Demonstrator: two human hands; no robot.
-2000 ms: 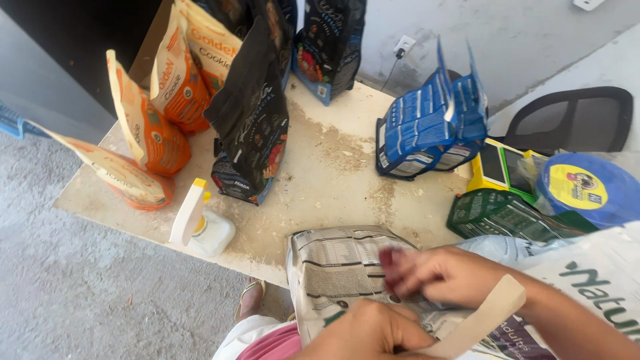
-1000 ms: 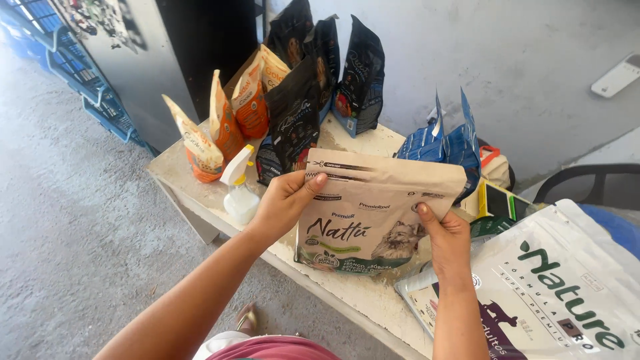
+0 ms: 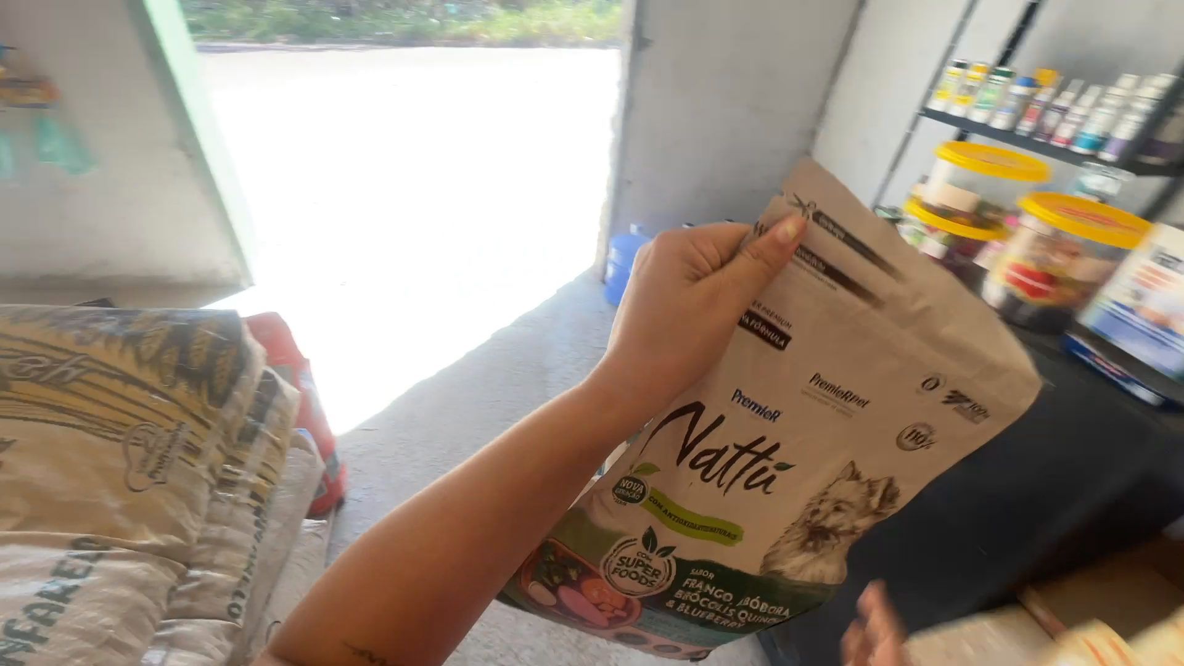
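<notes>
My left hand [image 3: 689, 301] pinches the upper left corner of a beige and green PremieR Nattu dog food bag [image 3: 814, 407], thumb on the printed front. The bag hangs tilted, its front with a printed dog facing me. Low at the right, my right hand [image 3: 872, 629] shows only as blurred fingers below the bag's lower right side; it does not touch the bag, and whatever else it does is cut off by the frame's edge.
Stacked large sacks [image 3: 102, 462] stand at the left beside a red sack [image 3: 310, 416]. A bright doorway [image 3: 407, 185] opens ahead. At the right are yellow-lidded tubs [image 3: 1064, 259], a shelf [image 3: 1036, 137] of bottles and a dark counter [image 3: 962, 518]. A blue water jug [image 3: 624, 264] stands by the doorway.
The view has turned from the table to the doorway. One second ago both hands held the bag over the table; now only my left hand does, and my right hand is off it.
</notes>
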